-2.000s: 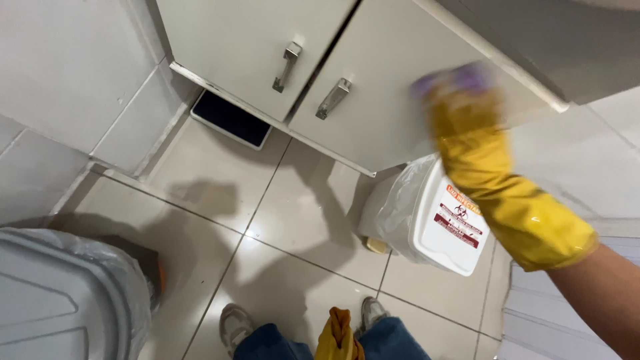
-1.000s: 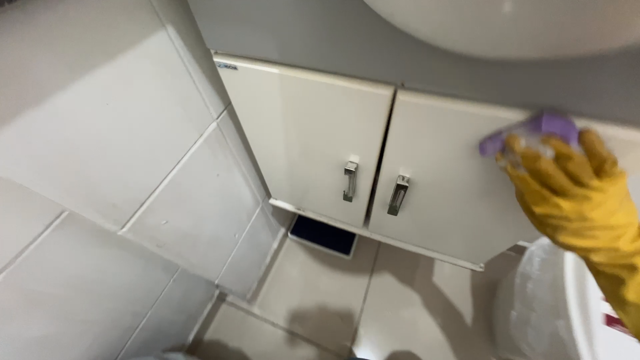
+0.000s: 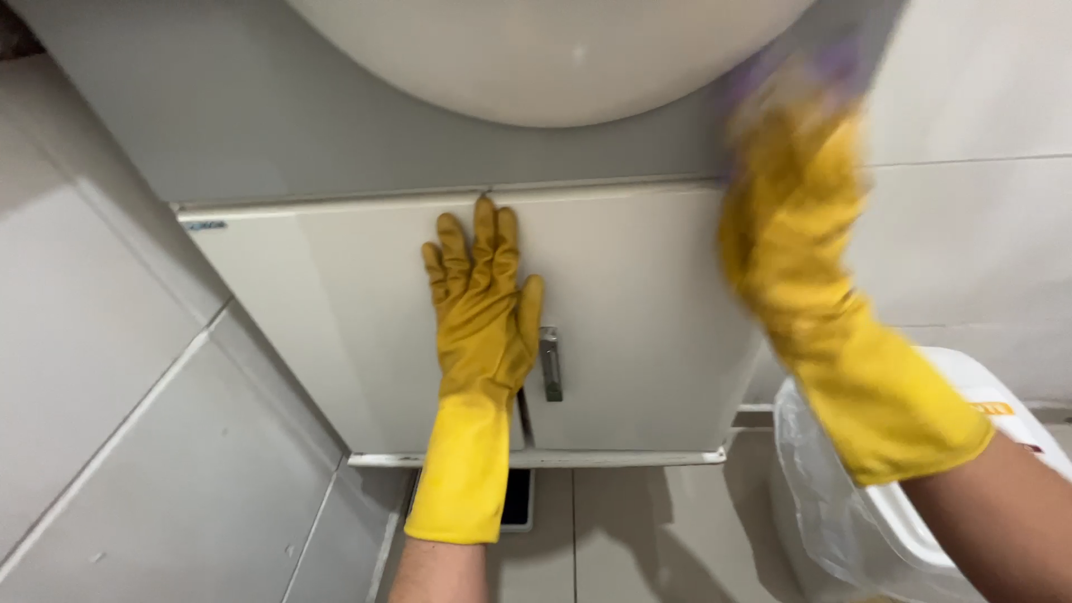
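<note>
My left hand (image 3: 481, 310), in a yellow rubber glove, lies flat with fingers apart on the white cabinet doors (image 3: 636, 310), its fingertips at their top edge beside the gap between them. A metal door handle (image 3: 550, 364) shows just right of that palm. In a matching glove, my right hand (image 3: 796, 134) is blurred at the right end of the grey countertop edge (image 3: 611, 155), and it holds a purple cloth (image 3: 837, 63) against it. Whether the purple thing is cloth or sponge is hard to tell. Above the doors bulges a white washbasin (image 3: 561, 59).
A white lidded bin (image 3: 946, 377) with a clear plastic liner stands at lower right, under my right forearm. A dark flat object with a white rim (image 3: 519, 502) lies on the floor below the cabinet. Grey wall tiles (image 3: 159, 469) close in at the left.
My left hand has come into view onto the cabinet doors. My right hand, with the purple thing, has gone from the right door's face up to the grey edge. The view has shifted upward.
</note>
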